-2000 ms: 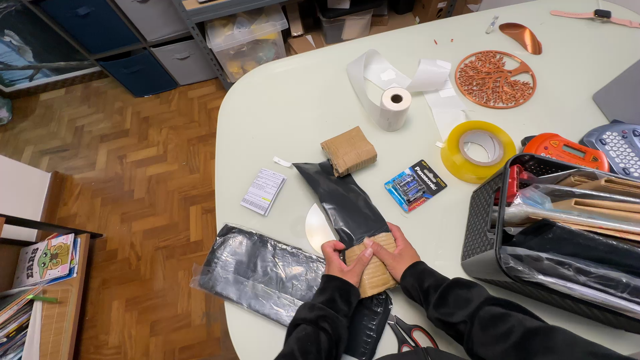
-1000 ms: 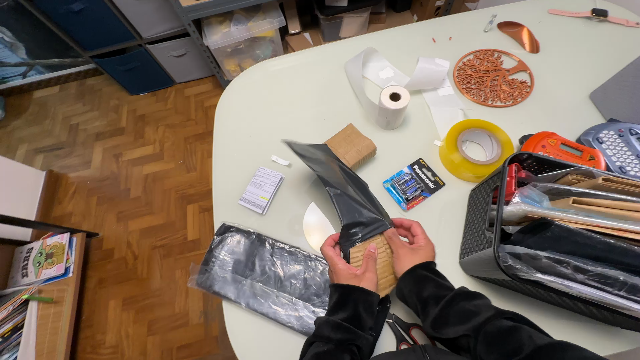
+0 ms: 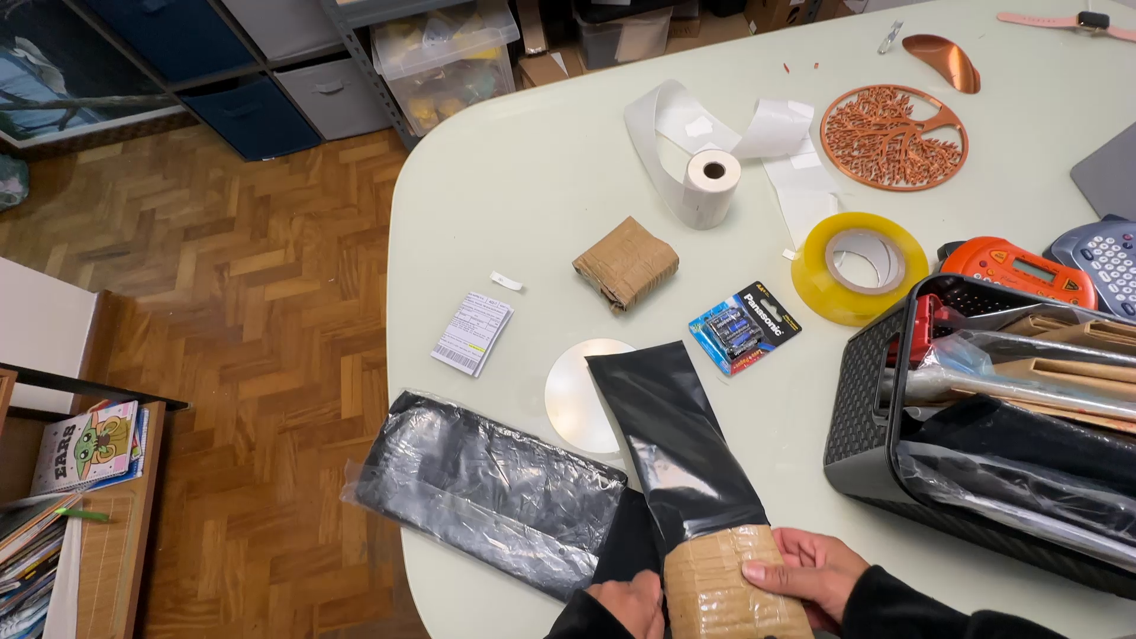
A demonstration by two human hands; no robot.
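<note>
At the lower middle, a tape-covered cardboard packet [image 3: 732,581] lies against a black plastic mailing bag [image 3: 679,435], which extends up from it over the table. My right hand [image 3: 812,577] grips the packet's right edge, thumb on top. My left hand [image 3: 632,608] is at the packet's lower left, partly cut off by the frame, its fingers curled and partly hidden; what it holds cannot be seen. To the left lies a clear-and-black plastic bag [image 3: 497,488]. A pale round disc [image 3: 586,395] sits partly under the black bag. Above it is a second cardboard packet [image 3: 627,264].
A black basket [image 3: 861,417] of packaging stands at right, near a yellow-edged tape roll [image 3: 812,284] and an orange label maker [image 3: 1021,271]. Carded batteries [image 3: 744,328], a label roll [image 3: 713,186], folded papers [image 3: 472,334] and a copper-coloured tree disc [image 3: 895,138] lie on the table.
The packet and both hands have moved down towards the table's near edge. The black bag, earlier reaching the second packet, now ends below it. My left hand has moved off the packet's top face.
</note>
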